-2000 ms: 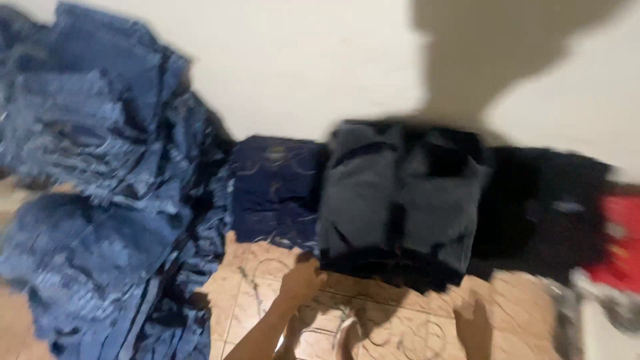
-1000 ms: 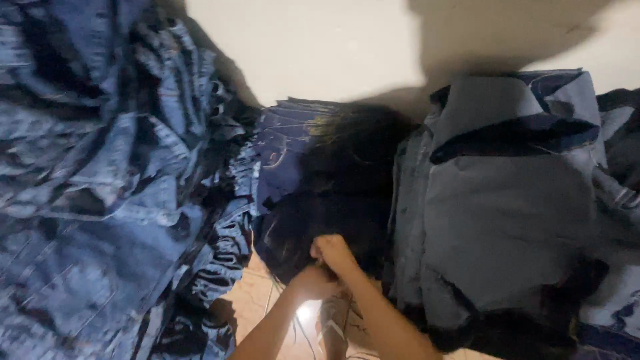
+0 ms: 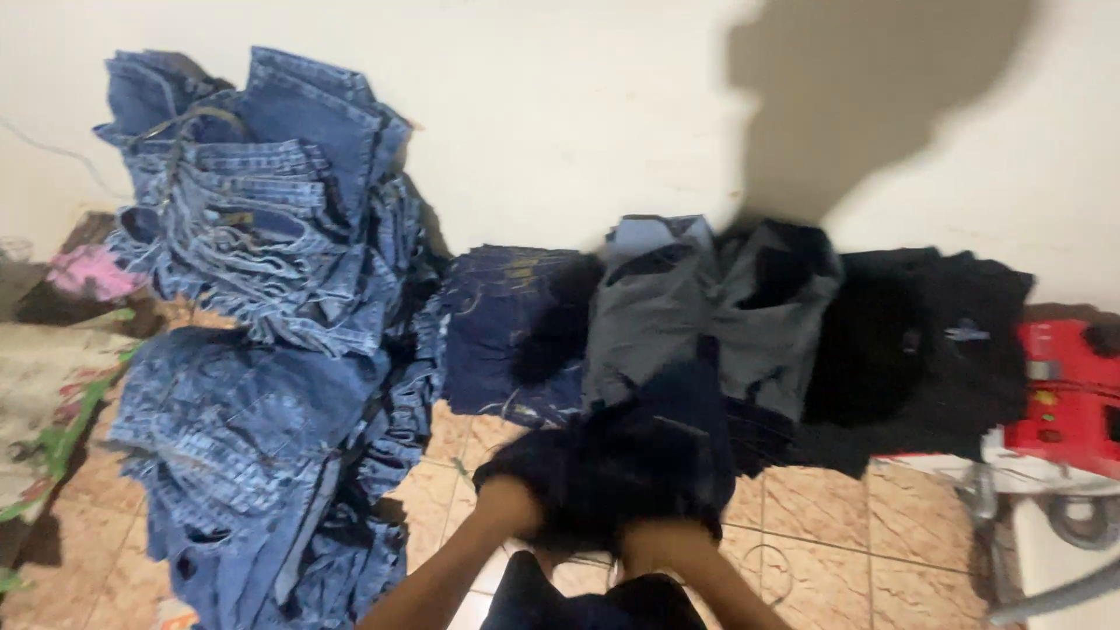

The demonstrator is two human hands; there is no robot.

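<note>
A dark denim garment is gripped by my left hand at its lower left edge and by my right hand at its lower right. Both hands are blurred and their fingers are largely hidden by the cloth. The garment's upper part overlaps a stack of dark grey denim pieces. Left of that stack lies a dark blue denim stack with loose threads. A black fabric stack lies to its right.
Tall piles of blue jeans stand on the left. A red machine is at the right, on a white surface with a grey hose or cable. A pale wall rises behind the stacks. Tiled floor shows below, with loose threads.
My hands have moved apart and now hold the dark garment before the grey stack; one second ago they were together at the dark blue stack. The view has shifted back, showing more on both sides.
</note>
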